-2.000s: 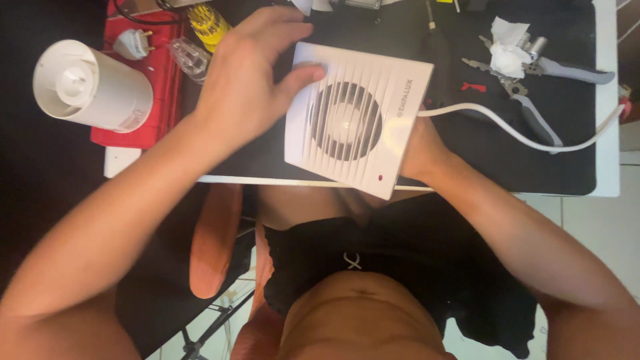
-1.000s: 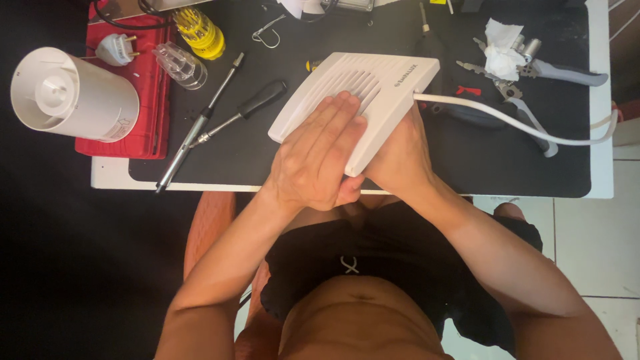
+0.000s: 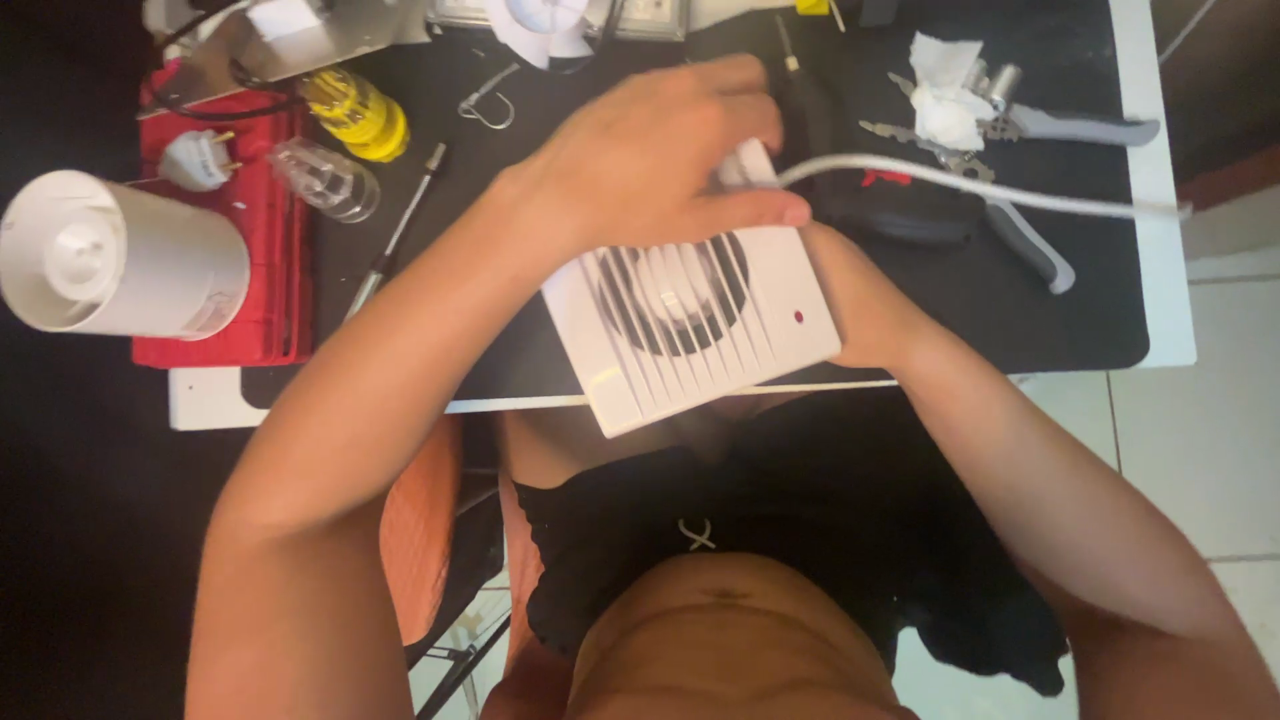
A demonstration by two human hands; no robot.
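Note:
A square white extractor fan cover (image 3: 690, 310) with a slatted grille is tilted over the table's front edge. My left hand (image 3: 660, 160) lies across its far edge, thumb along the front face, fingers bent over near where the white cable (image 3: 960, 178) leaves. From the right and behind, my right hand (image 3: 860, 295) supports the cover; its fingers are hidden. The round fan hub shows through the slats, and a small red spot sits near one corner. A white cylindrical fan duct (image 3: 170, 265) lies on a red plastic case (image 3: 275, 240) at the left.
On the black mat (image 3: 1050, 320) lie multi-tool pliers (image 3: 1030, 235) with crumpled white tissue (image 3: 945, 95), and a slim metal rod tool (image 3: 400, 225). A yellow bit holder (image 3: 355, 113), a clear plastic piece (image 3: 325, 180) and a white plug (image 3: 197, 160) are at the left.
The cover has turned, so its grille faces up more fully. My left hand has moved from the grille to the far edge near the cable.

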